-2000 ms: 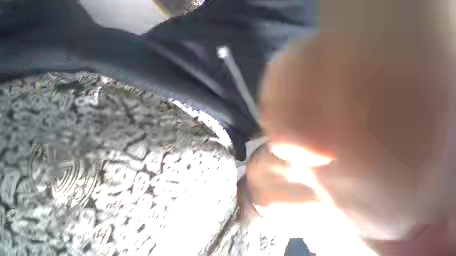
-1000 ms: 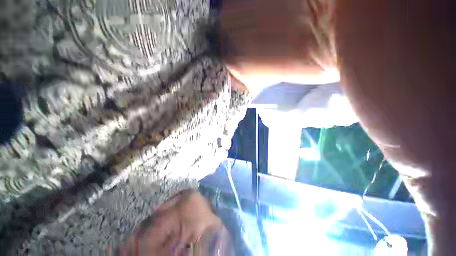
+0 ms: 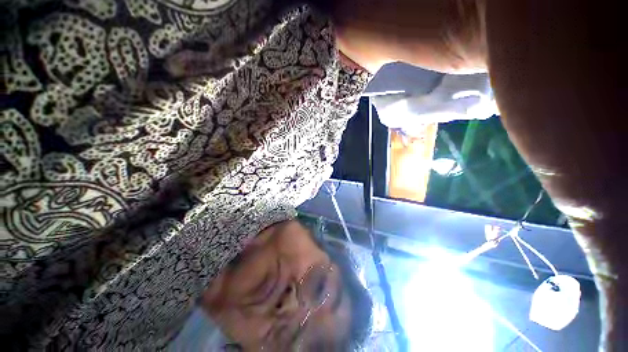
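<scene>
Blurred bare skin, apparently part of a hand or fingers (image 3: 564, 103), fills the right side and top centre, very close to the lens. I cannot tell which hand it is or whether it grips anything. A white-grey soft-looking shape (image 3: 441, 96) shows just under the skin at upper centre; its nature is unclear. Black-and-cream patterned fabric (image 3: 275, 130) covers the left half in folds. No tool can be made out.
A person's head (image 3: 282, 295) shows at the bottom centre, tilted. A glaring light (image 3: 447, 302) is at lower right. A white hanging object (image 3: 554, 301) on thin cords, a green panel (image 3: 482, 168) and a thin dark pole (image 3: 370, 165) stand beyond.
The view has swung from dark cloth and patterned fabric to the person's head, light and green panel. Since one second ago it is sharper and has shifted slightly; the close skin stays at right.
</scene>
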